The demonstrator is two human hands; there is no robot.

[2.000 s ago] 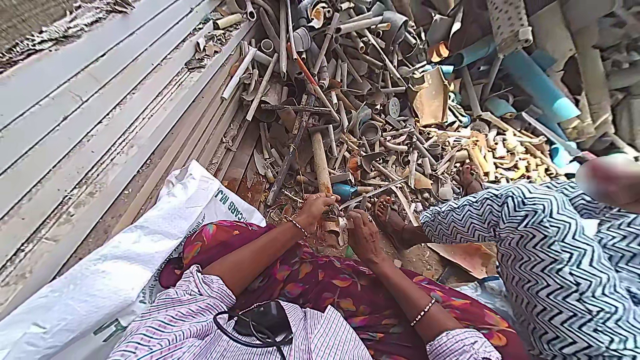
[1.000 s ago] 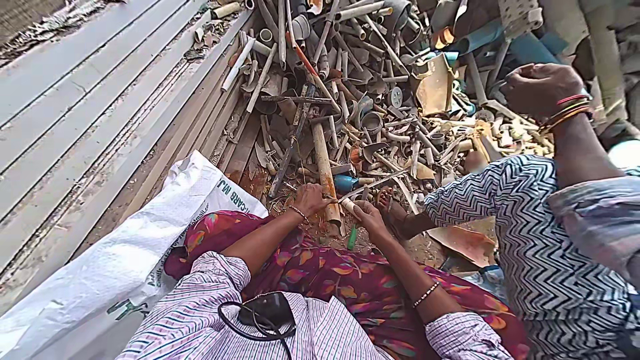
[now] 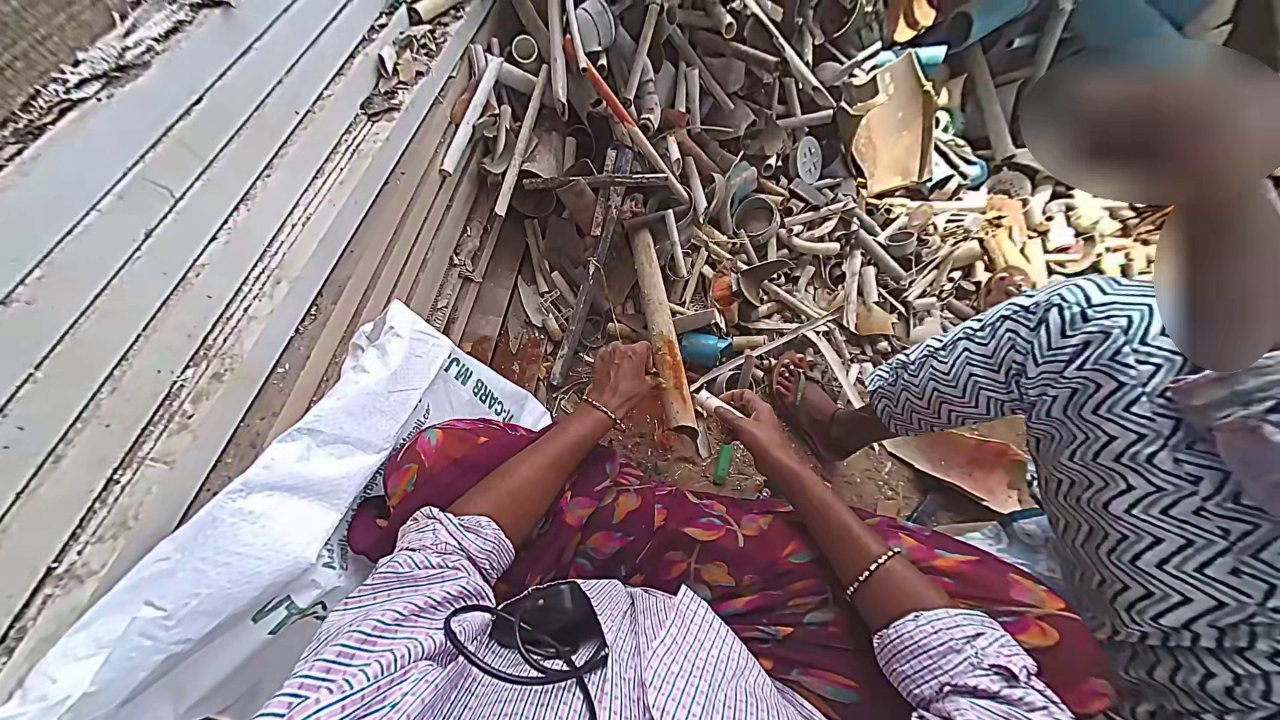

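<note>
My right hand [image 3: 757, 428] grips a short white plastic pipe piece [image 3: 710, 402] that points up and to the left. My left hand [image 3: 622, 378] is curled just left of a long, stained tan pipe [image 3: 658, 320]; whether its fingers hold something small is unclear. The tan pipe lies between my hands, its near end above my lap. A blue plastic fitting [image 3: 705, 349] rests right of that pipe, and a small green plastic piece [image 3: 723, 464] is on the ground below my right hand.
A heap of scrap pipes and fittings [image 3: 800, 240] spreads ahead. Long grey panels [image 3: 200, 200] run along the left, beside a white woven sack [image 3: 230, 560]. At the right sits a person in zigzag-patterned trousers [image 3: 1110, 450], one foot near my right hand. A broken tan sheet [image 3: 970, 465] lies by that leg.
My hands were close together one second ago and are now farther apart, on either side of the tan pipe. The other person's raised arm has moved at the right.
</note>
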